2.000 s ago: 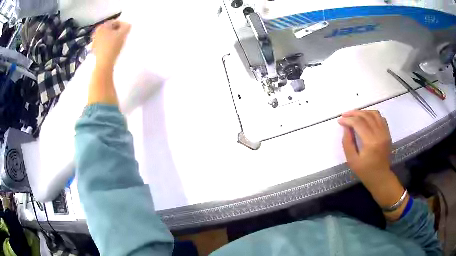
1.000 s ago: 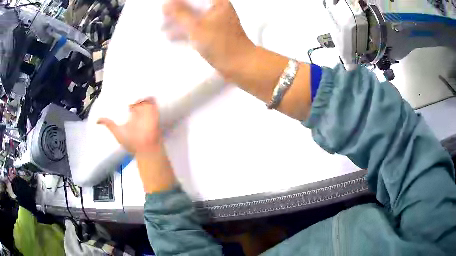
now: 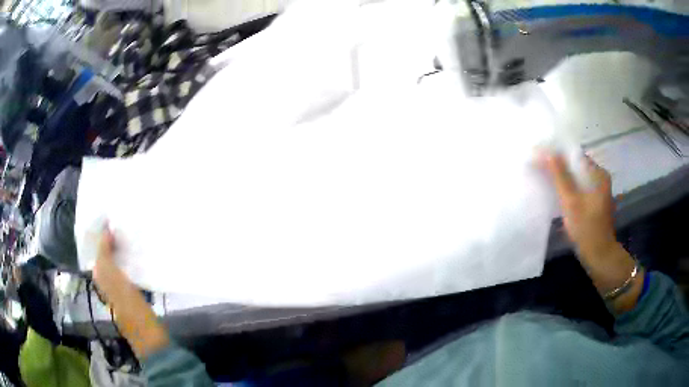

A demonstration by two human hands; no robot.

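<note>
A large white backing sheet [image 3: 325, 219] lies spread over the table and reaches past its front edge. My left hand [image 3: 113, 261] holds the sheet at its left end, with the fingers partly hidden by it. My right hand [image 3: 585, 196] holds the sheet near its right end, blurred by motion. The sewing machine [image 3: 483, 53] stands behind the sheet at the upper right. Its needle area is blurred and partly covered by the sheet.
Tweezers [image 3: 653, 127] and snips [image 3: 674, 119] lie at the right of the table. Black-and-white checked cloth [image 3: 159, 98] is heaped at the upper left. A grey round device [image 3: 57, 219] stands at the left edge. The dark table edge [image 3: 227, 317] runs along the front.
The white sheet, rolled or folded at the left before, is now spread wide across the table. My right hand has moved back to the right, and my left hand has moved left and down.
</note>
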